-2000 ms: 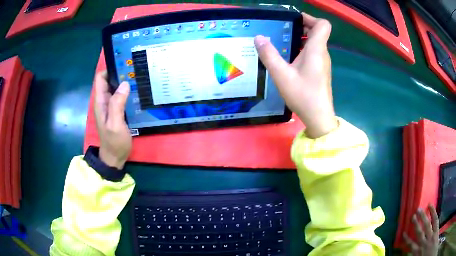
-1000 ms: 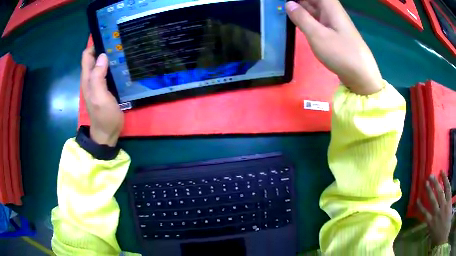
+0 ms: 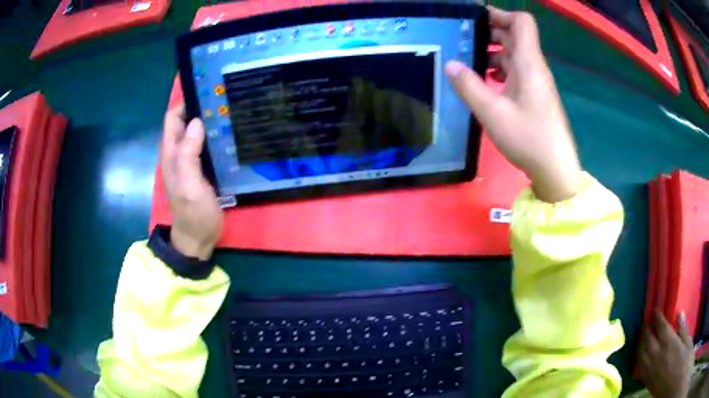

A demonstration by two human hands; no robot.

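My left hand holds the left edge of the black-framed tablet, thumb on the front frame. My right hand holds its upper right edge, with fingers behind and the thumb over the right side of the screen. The tablet is tilted slightly above a red foam pad. Its lit screen shows a black test window over blue wallpaper. A small white label is at its lower left corner. The detachable keyboard lies separate, nearest me, cut off by the bottom edge.
Stacked red foam pads stand at the left and right on the green surface. Another person's hand touches the right stack. More pads with tablets lie at the upper left and upper right.
The white window with the coloured chart has gone from the screen and a black text window shows. The tablet and both hands dipped out towards the top edge, then came back lower in view.
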